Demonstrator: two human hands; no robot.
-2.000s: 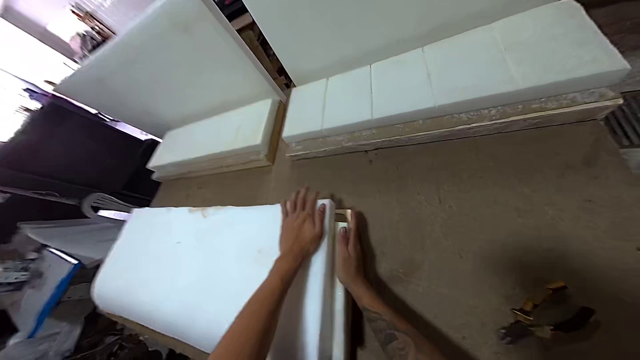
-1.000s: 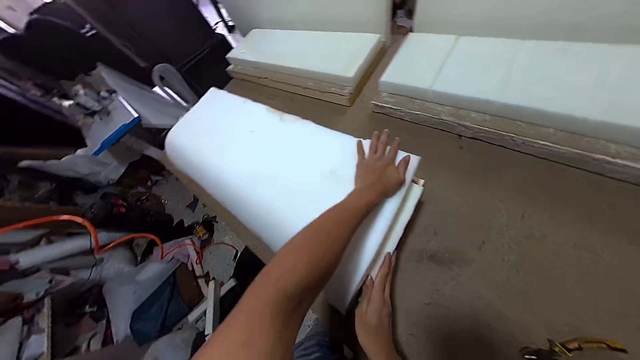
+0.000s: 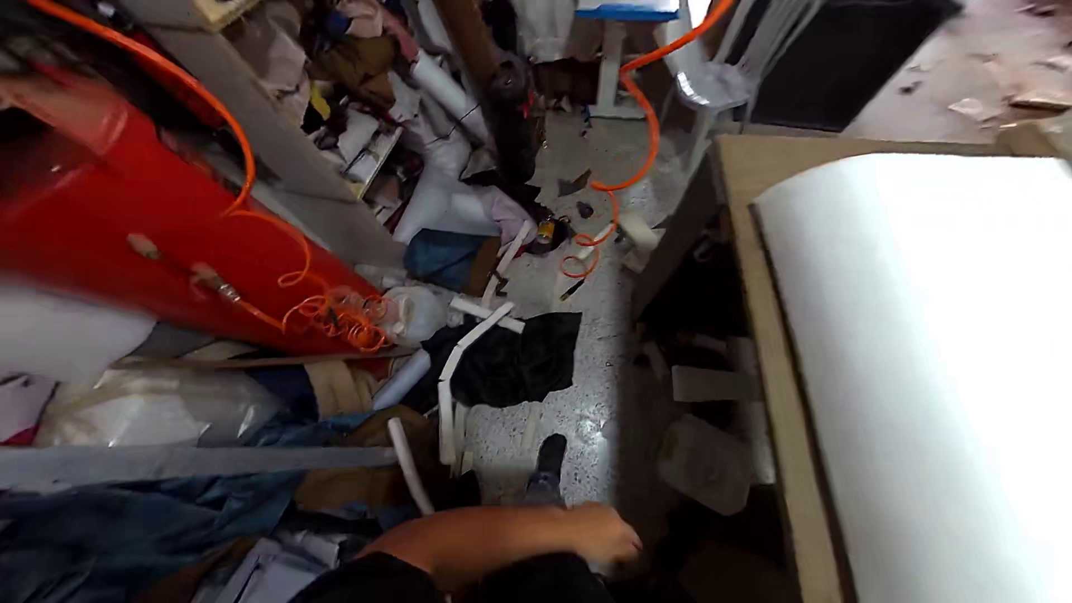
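My left hand (image 3: 610, 536) hangs low at the bottom of the view, over the floor beside the table, its fingers curled and blurred; whether it holds anything is not visible. To its right, a white foam slab (image 3: 930, 335) with a rounded edge lies on the wooden table (image 3: 775, 360). A gap separates the hand from the slab. My right hand is out of view.
An orange coiled air hose (image 3: 649, 109) runs across the aisle and beside a red metal tank (image 3: 193, 218). Black fabric (image 3: 528, 356) and white foam strips (image 3: 456, 360) lie on the speckled floor (image 3: 590, 360). Fabric scraps (image 3: 452, 201) are piled at left.
My left hand has come off the white foam slab and is now low beside the table. My right hand, at the slab's end before, has left the view. The view has swung left and down.
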